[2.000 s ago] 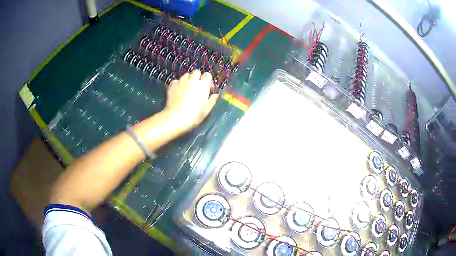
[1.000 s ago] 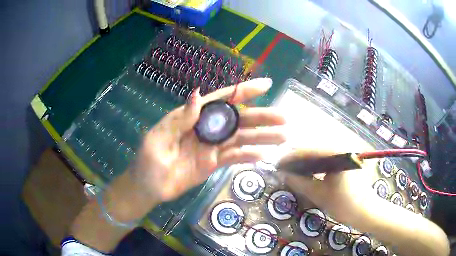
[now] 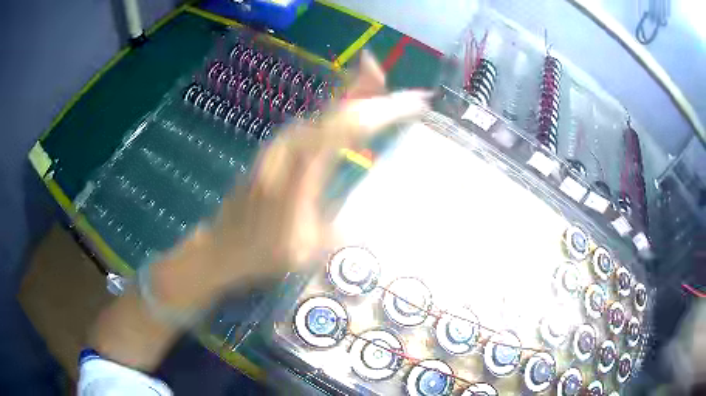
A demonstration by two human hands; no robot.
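Note:
My left hand (image 3: 298, 174), blurred, is over the gap between the slotted tray and the front tray. Its thumb and fingers point up and right; I cannot tell if it holds anything. My right hand (image 3: 691, 344) is a blur cut off by the right edge, with a bit of red cable (image 3: 694, 291) above it. The slotted blister tray (image 3: 147, 174) holds rows of speakers (image 3: 232, 110) standing on edge at its far end. The front round-pocket tray (image 3: 282, 329) holds flat speakers (image 3: 321, 320) with red and dark wires.
The tray at the back (image 3: 577, 100) holds upright columns of speakers, with white labels (image 3: 542, 162) along its front edge. A blue box (image 3: 271, 14) stands at the far edge of the green mat (image 3: 101, 116). A glaring white area (image 3: 457, 209) covers much of the front tray.
The speaker seen on my left palm a second ago is no longer visible. My left hand has turned and blurred. My right hand has moved from the centre to the right edge, the probe out of view.

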